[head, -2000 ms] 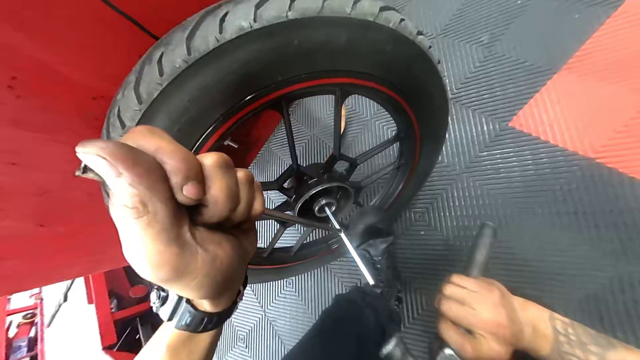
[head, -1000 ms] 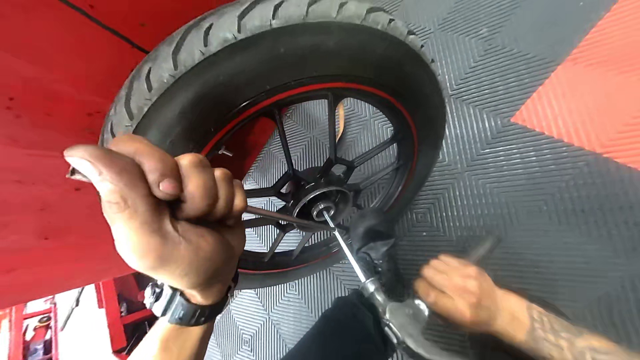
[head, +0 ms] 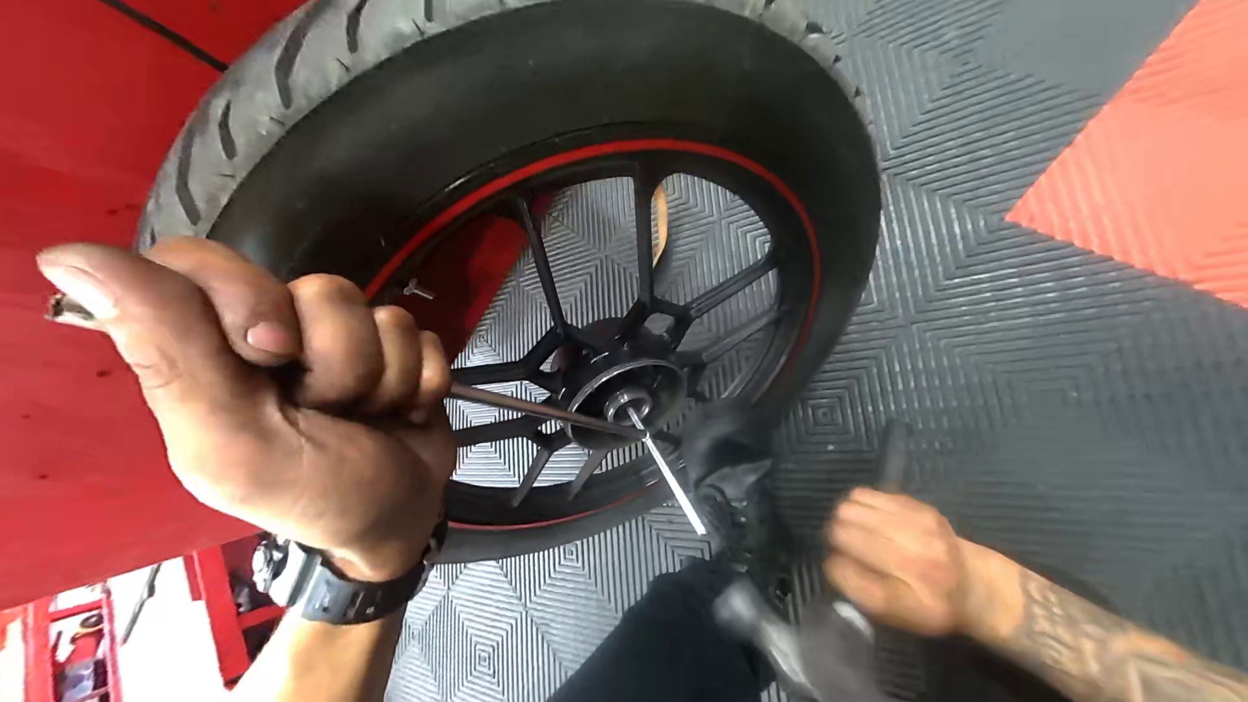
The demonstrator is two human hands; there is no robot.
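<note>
My left hand (head: 322, 390), a watch on its wrist, grips a thin metal bar (head: 526, 405) that slants across the wheel spokes. The bar's far end meets a shiny steel rod (head: 673, 483), which stands at the centre of the wheel hub (head: 624, 390). The black spoked motorcycle wheel (head: 643, 146) carries a tyre and a red rim stripe. Down at the right, my right hand (head: 897, 561) is closed round a hammer (head: 892, 453), its handle end sticking up past the fist. The blurred hammer head is below and left of that hand, apart from the rod.
A red panel (head: 88, 409) stands along the left, against the tyre. A black shoe (head: 731, 468) and a dark trouser leg (head: 663, 634) are beside the wheel. Ridged grey floor tiles (head: 926, 322) adjoin a red tile (head: 1150, 156). Red shelving (head: 219, 614) is at lower left.
The hammer head was at the steel rod's outer end one second ago and is now away from it, down to the right. My left hand keeps its hold on the bar.
</note>
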